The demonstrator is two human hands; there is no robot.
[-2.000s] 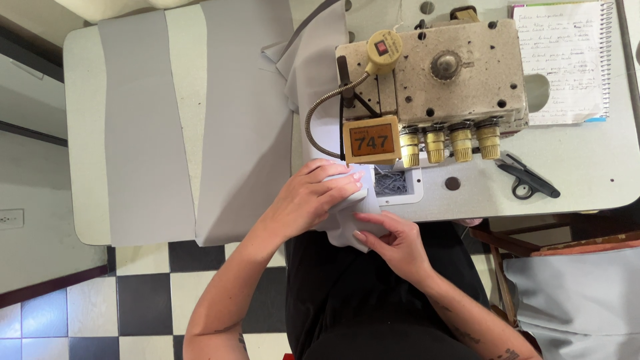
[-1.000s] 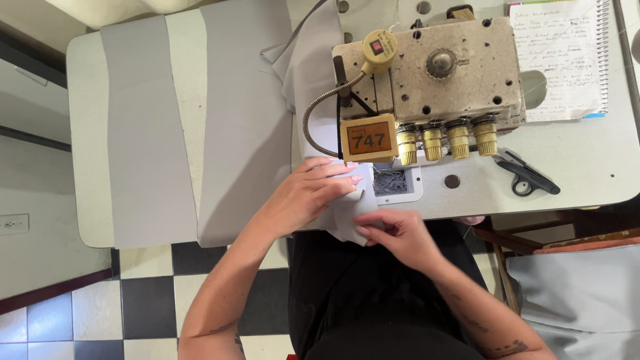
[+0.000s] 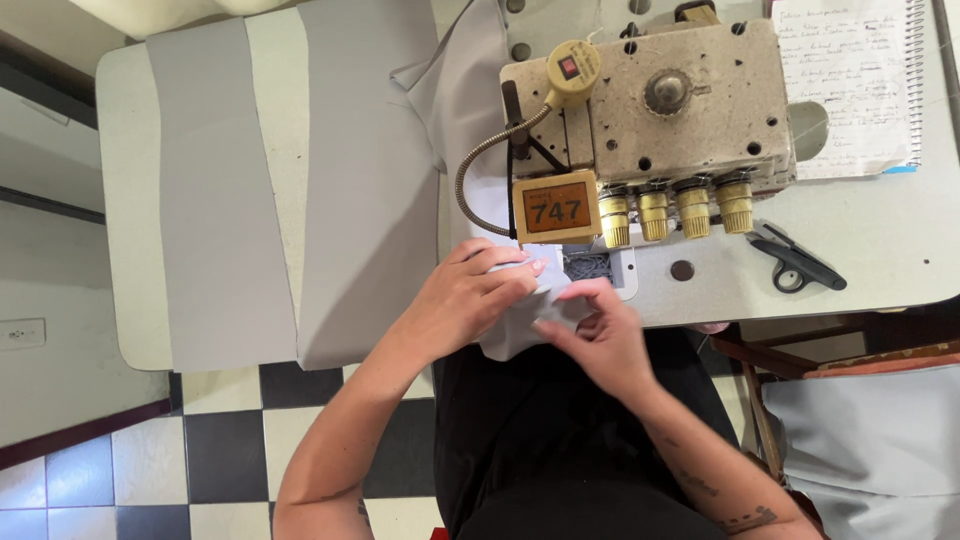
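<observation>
Grey fabric [image 3: 517, 334] lies under the front of an industrial overlock sewing machine [image 3: 697, 97] and hangs over the table's front edge. My left hand [image 3: 476, 292] rests on this fabric just below the machine's lamp, fingers bent and holding it down. At the fabric's right edge, my right hand [image 3: 604, 334] pinches at the cloth between thumb and forefinger; it is slightly blurred. The needle and presser foot are hidden beneath the machine head. Right of the fabric, a tray of thread scraps [image 3: 589, 266] shows by the machine's base.
Two long grey fabric panels [image 3: 217, 195] lie flat on the table's left. Thread snips [image 3: 799, 262] lie to the right, with a spiral notebook [image 3: 847, 90] bearing handwriting behind them. Brass-coloured tension knobs [image 3: 652, 214] line the machine's front. Grey cloth [image 3: 870, 442] hangs over a wooden chair.
My right hand has shifted at the fabric's edge, and the hanging part of the cloth has changed shape. My left hand stays on the fabric near the machine.
</observation>
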